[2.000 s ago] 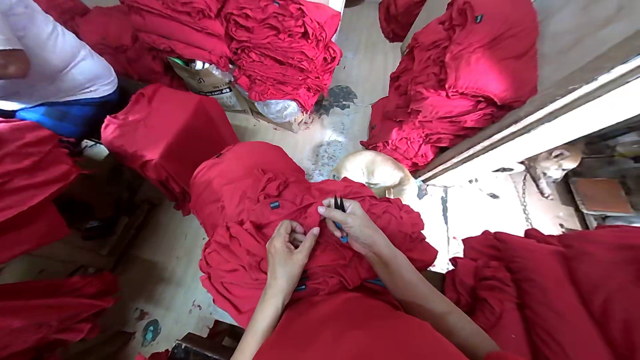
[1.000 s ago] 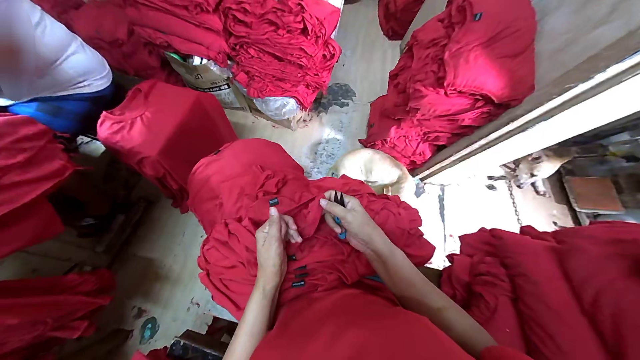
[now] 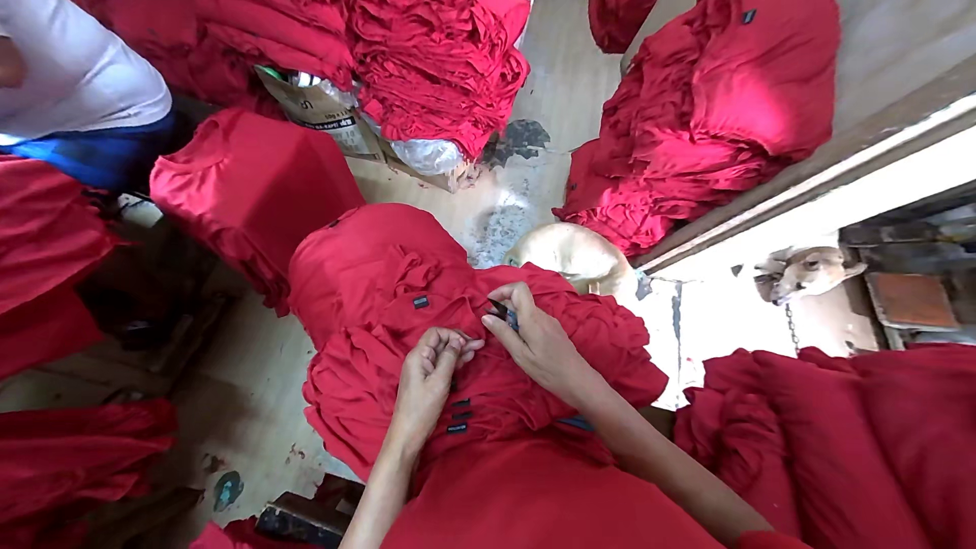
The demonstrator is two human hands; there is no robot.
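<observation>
Red knit garments [image 3: 381,244] lie heaped in front of me, with small dark labels [image 3: 457,428] showing near the lower middle and another label [image 3: 420,303] above my left hand. My left hand [image 3: 436,364] is over the heap, its thumb and fingertips pinched together; whether a thread or a bit of fabric is between them is too small to tell. Just to its right, my right hand [image 3: 534,335] holds a small dark tool with a blue part [image 3: 505,314], which looks like thread snips, its dark tip pointing up and left. Part of the tool is hidden by the fingers.
Stacks of red garments stand at the upper middle [image 3: 442,69], upper right [image 3: 709,114] and lower right [image 3: 823,427]. A pale dog [image 3: 572,255] lies curled beyond the heap; another dog [image 3: 812,274] is near a chain at right. A person in a white shirt [image 3: 84,76] is at upper left.
My left hand held a label area farther up and left a second ago; it is now lower and closer to my right hand. My right hand keeps the tool, nearly in place.
</observation>
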